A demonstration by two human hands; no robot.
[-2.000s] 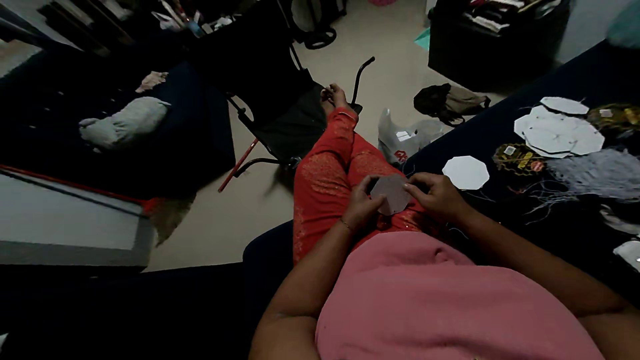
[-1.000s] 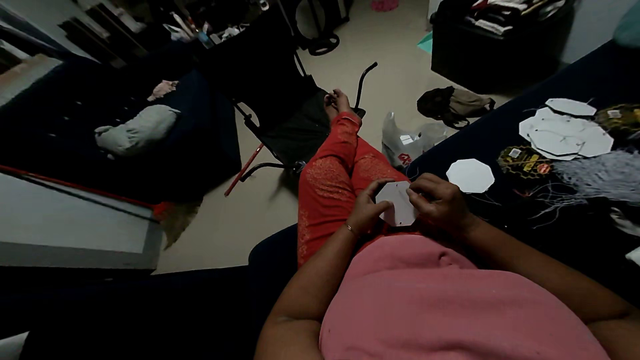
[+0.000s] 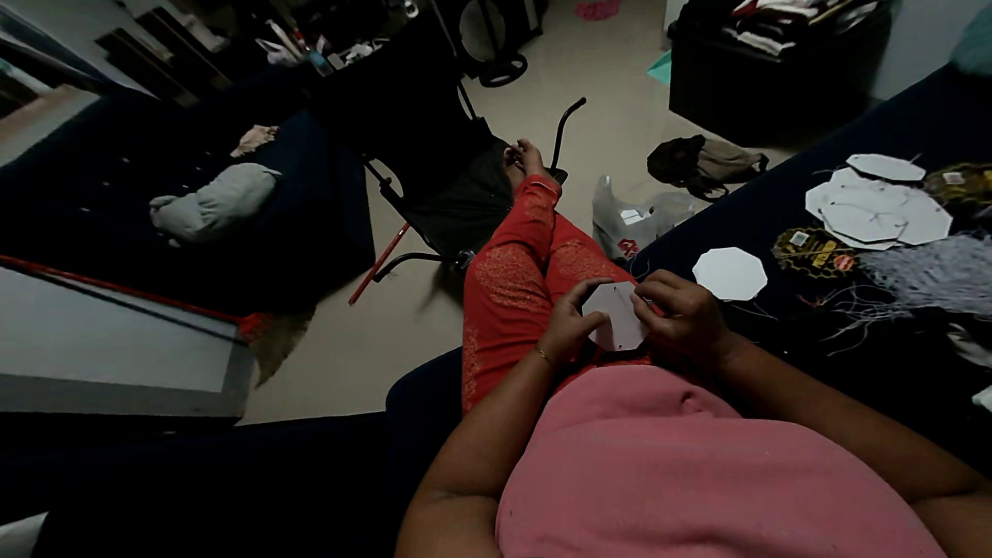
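Note:
A white octagonal card (image 3: 618,322) with small dark holes or marks lies between my two hands above my lap. My left hand (image 3: 572,322) grips its left edge, thumb across the face. At its upper right edge, the fingers of my right hand (image 3: 678,316) are pinched together; whether they hold the edge or a thread there is hard to tell. Just to the right on the dark sofa lies another white octagonal card (image 3: 730,273). Beyond it are a stack of such cards (image 3: 883,209) with thread on top, a dark and gold label card (image 3: 815,253) and a heap of pale grey threads (image 3: 938,271).
My legs in red trousers stretch onto a black folding chair (image 3: 457,194). A plastic bag (image 3: 632,221) and a backpack (image 3: 705,164) are on the floor by the sofa. At the left stands a dark sofa with a grey cushion or cloth bundle (image 3: 221,203).
Since two seconds ago the card between my hands has tilted, so its face shows brighter. My right hand has shifted to its upper right edge.

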